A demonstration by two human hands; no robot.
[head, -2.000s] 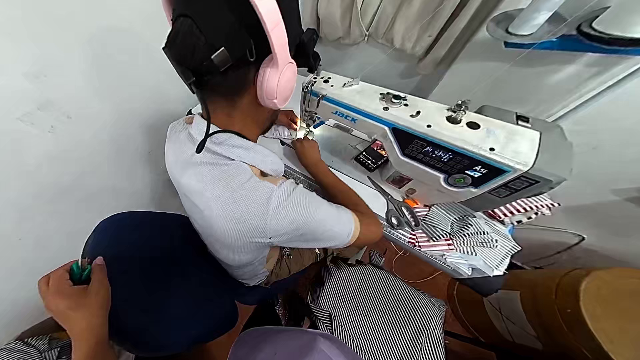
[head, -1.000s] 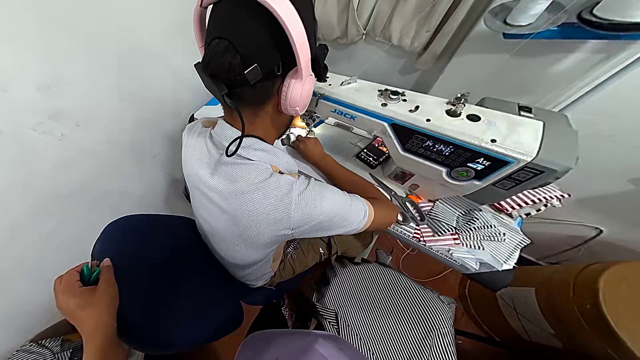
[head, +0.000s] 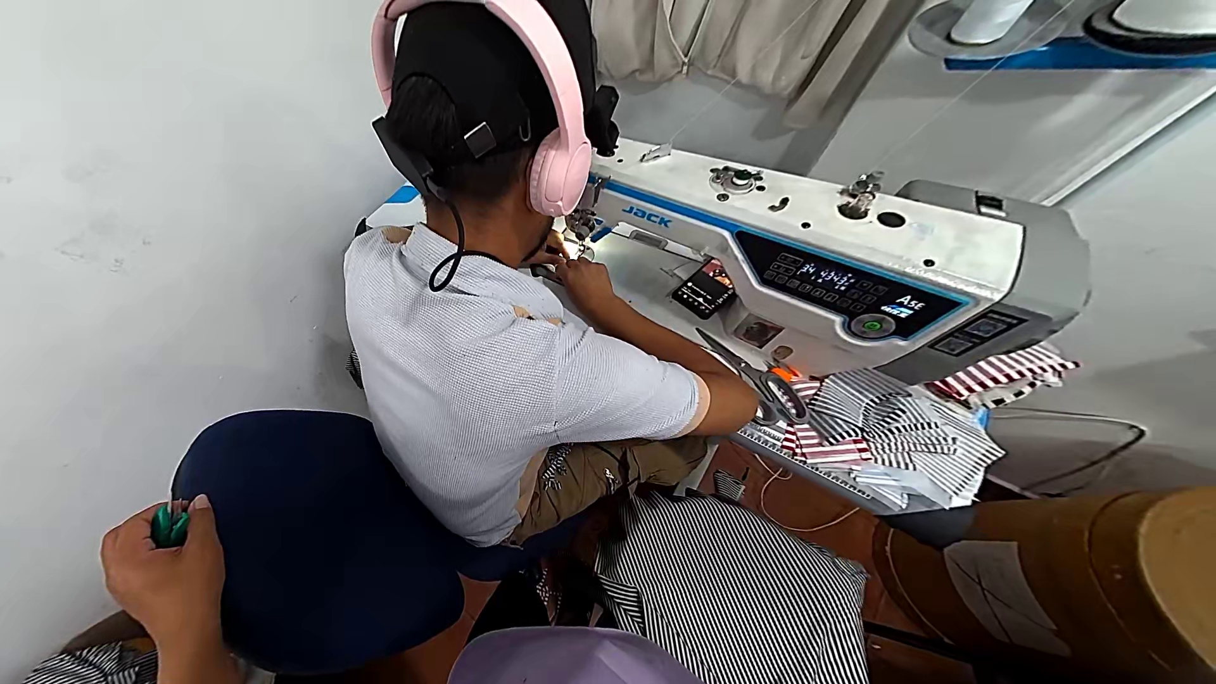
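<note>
My left hand (head: 171, 579) is at the lower left, its fingers curled around a small green-handled tool (head: 171, 525) with thin metal tips showing above it. The tool looks like thread snips, though most of it is hidden in the grip. Just right of this hand is the dark blue seat (head: 313, 541) of a chair. My right hand is out of view. Ahead, a seated person in a light shirt (head: 465, 351) and pink headphones (head: 562, 171) leans over a Jack sewing machine (head: 807, 228), with a hand (head: 584, 280) close to the lit needle area.
Grey-handled scissors (head: 781, 394), a phone (head: 703, 293) and striped fabric pieces (head: 883, 418) lie on the machine table. More striped cloth (head: 731, 579) hangs below. A brown drum (head: 1045, 579) stands at lower right, and a purple rounded thing (head: 575, 657) shows at the bottom edge.
The seated person's head and shoulders have moved right, toward the machine, and now cover more of the needle area. My left hand keeps hold of the green-handled tool.
</note>
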